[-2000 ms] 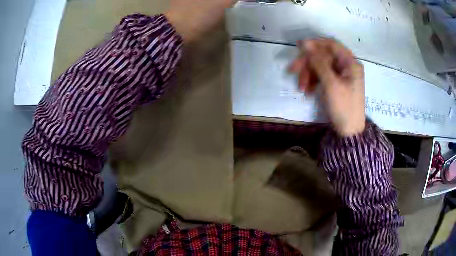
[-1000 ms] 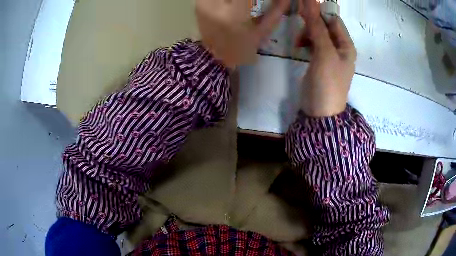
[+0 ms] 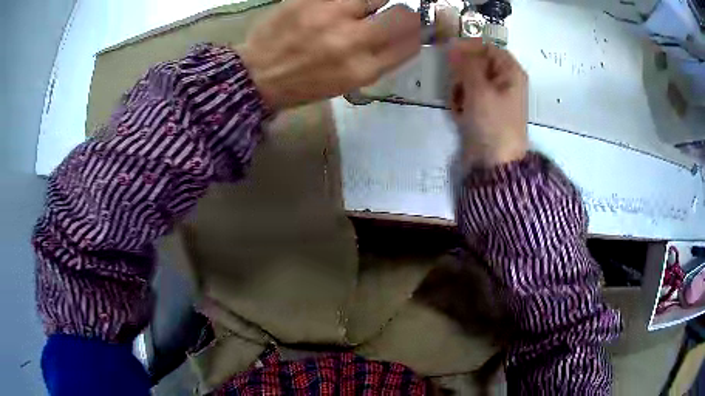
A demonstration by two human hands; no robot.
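Note:
A large khaki cloth panel (image 3: 270,186) lies over the left of the white machine table and hangs down onto my lap. My left hand (image 3: 321,50) is above the panel's upper part, its fingers reaching right toward the needle area (image 3: 468,27). My right hand (image 3: 491,97) is just right of it, below the needle area, with its fingers curled. Both hands are blurred at the fingertips, which nearly meet. Whether either hand holds cloth or thread cannot be told.
The white table (image 3: 402,166) has printed markings along its front edge. A small white tray (image 3: 665,309) at the right holds a red-handled tool (image 3: 672,271) and a pink round item (image 3: 696,290). More khaki cloth (image 3: 425,325) lies across my lap over a checked apron (image 3: 325,375).
My left hand has moved left and my right hand slightly down, uncovering the metal needle parts. The panel has shifted, and its upper edge now shows on the table.

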